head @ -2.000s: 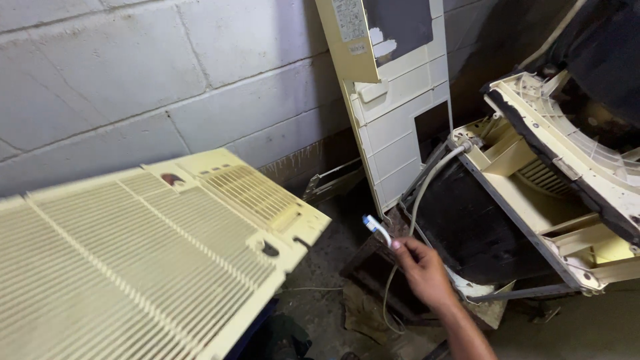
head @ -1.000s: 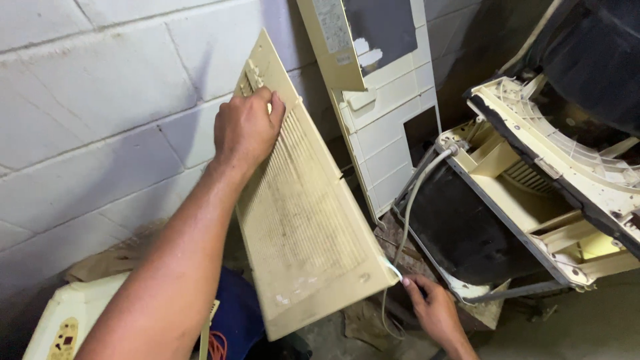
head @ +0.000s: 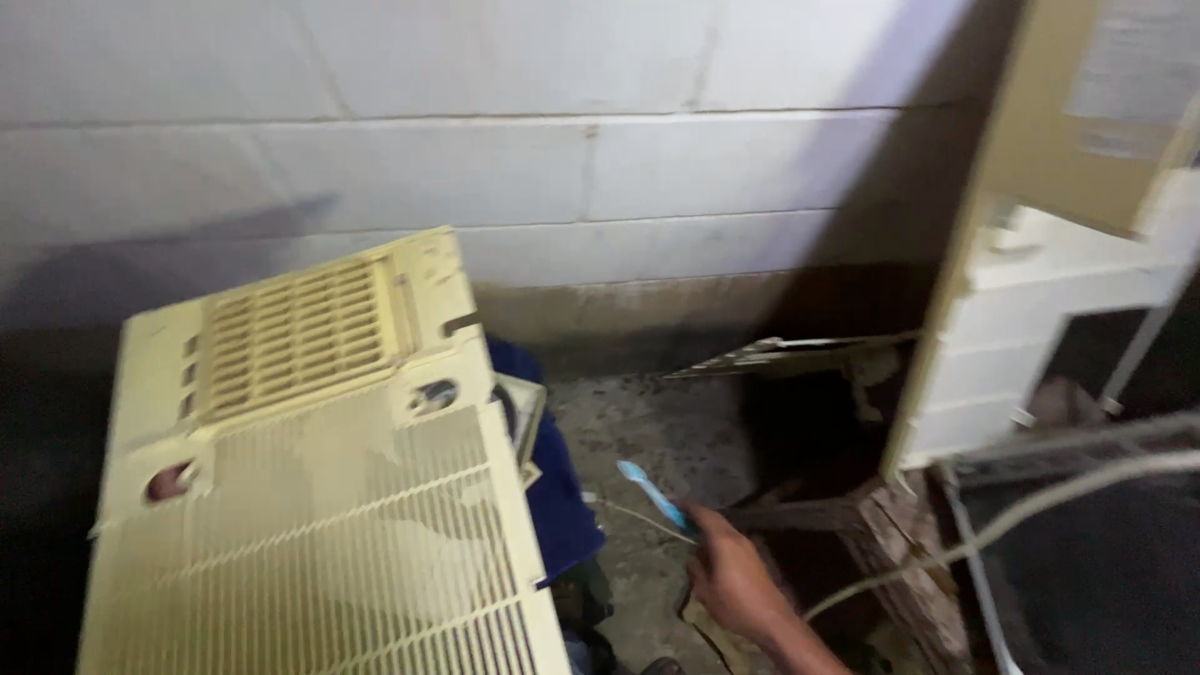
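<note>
My right hand [head: 741,572] is closed around a blue and white toothbrush [head: 656,492], its head pointing up and left above the concrete floor. To the left of that hand, a cream slatted plastic front panel [head: 375,525] of an appliance stands tilted, with a square louvre grille [head: 295,342] at its upper end and wet-looking patches on the slats. Something skin-coloured shows through a hole at the panel's left side. My left hand cannot be made out otherwise; the panel hides whatever is behind it.
A block wall [head: 562,178] runs behind. At right lean a beige panel [head: 1059,141] and a white panel [head: 984,347]. A pale hose [head: 1031,511] crosses in front of a dark appliance part. Blue cloth [head: 562,469] lies behind the slatted panel, and a wooden piece [head: 905,562] is on the floor.
The slatted panel, upright with its narrow side toward the view a second ago, now lies tilted at the left, grille side up. My left hand no longer shows on its top edge. The view has swung left.
</note>
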